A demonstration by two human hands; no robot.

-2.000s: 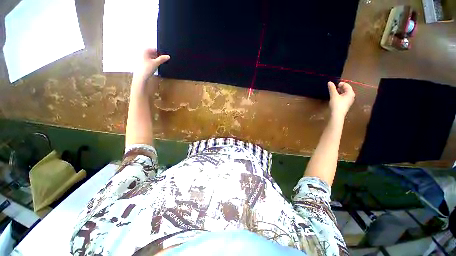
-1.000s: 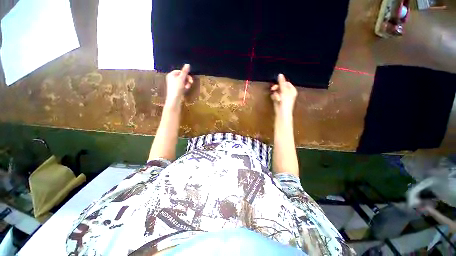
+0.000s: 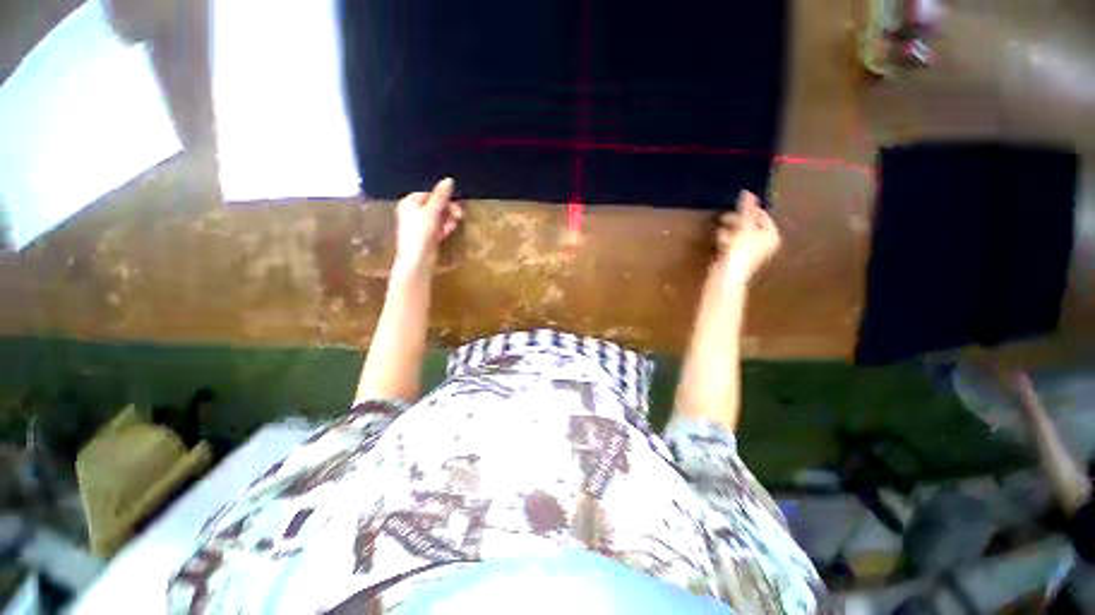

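A large black fabric panel stack [image 3: 564, 96] lies at the top centre of the worn brown table [image 3: 516, 258]. Red laser lines [image 3: 672, 149] cross on its lower part and run onto the wood. My left hand [image 3: 429, 220] is at its near edge, left of centre, fingertips on or just at the cloth. My right hand [image 3: 747, 237] is at the near edge by the right corner, fingers bent together. Whether either hand pinches the cloth is too blurred to tell.
A white sheet [image 3: 286, 102] lies against the stack's left edge, with a white cut sheet [image 3: 84, 126] farther left. A smaller black panel pile [image 3: 970, 250] lies right. A small tan block [image 3: 891, 39] is at top right. Another person's arm [image 3: 1051, 445] shows at lower right.
My hands first came inward along the near edge; my right hand has since moved right toward the corner. The near edge looks straighter and more level in view. The other person's arm has appeared.
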